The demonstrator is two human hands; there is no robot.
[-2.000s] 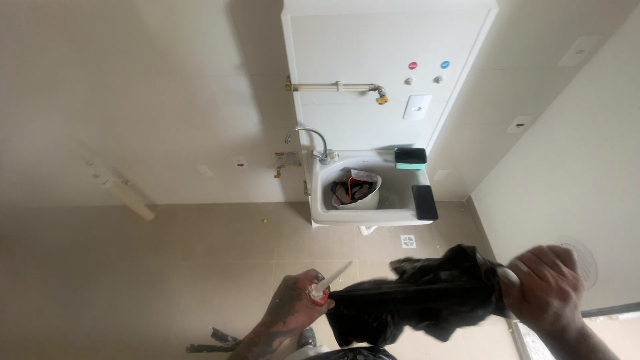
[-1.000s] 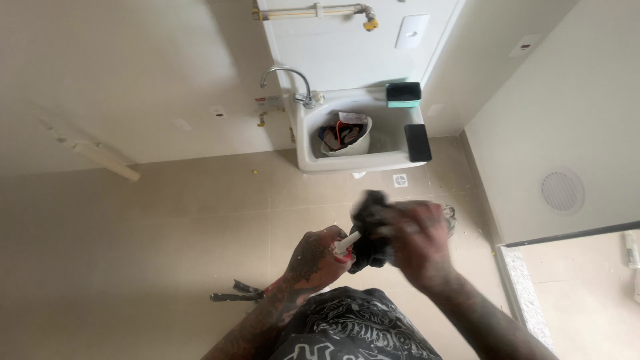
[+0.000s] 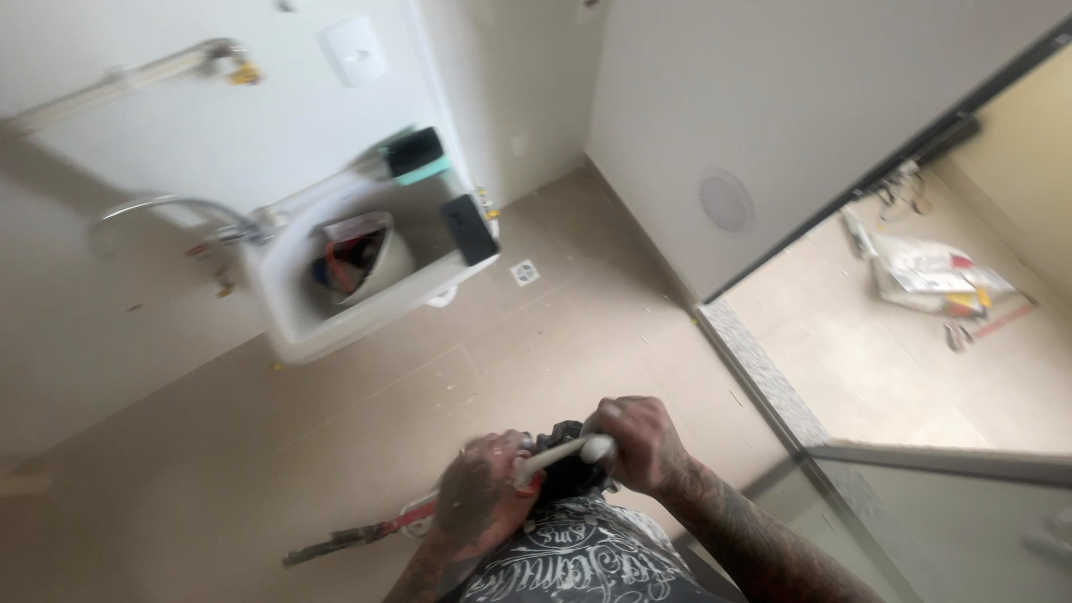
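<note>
My left hand (image 3: 494,481) is closed around something red, from which a pale tapered nozzle (image 3: 554,453) points right toward my other hand; it looks like a sealant tube, mostly hidden. My right hand (image 3: 636,440) grips a bunched black cloth or plastic (image 3: 574,477) that hangs between both hands, and a whitish blurred lump (image 3: 596,449) shows at its fingers, by the nozzle's tip. A red-and-black tool (image 3: 368,533), perhaps a caulking gun, lies or hangs left of my left wrist. Both hands are just in front of my printed shirt.
A white utility sink (image 3: 310,339) with a tap (image 3: 167,205) is on the wall at left, holding a white bucket (image 3: 389,268). A dark phone-like object (image 3: 469,229) rests on its rim. A stone threshold (image 3: 758,368) borders a doorway at right; a white bag (image 3: 930,272) lies beyond it.
The black material, stretched out wide between my hands two seconds ago, is now bunched close between them. The view has turned toward the doorway on the right.
</note>
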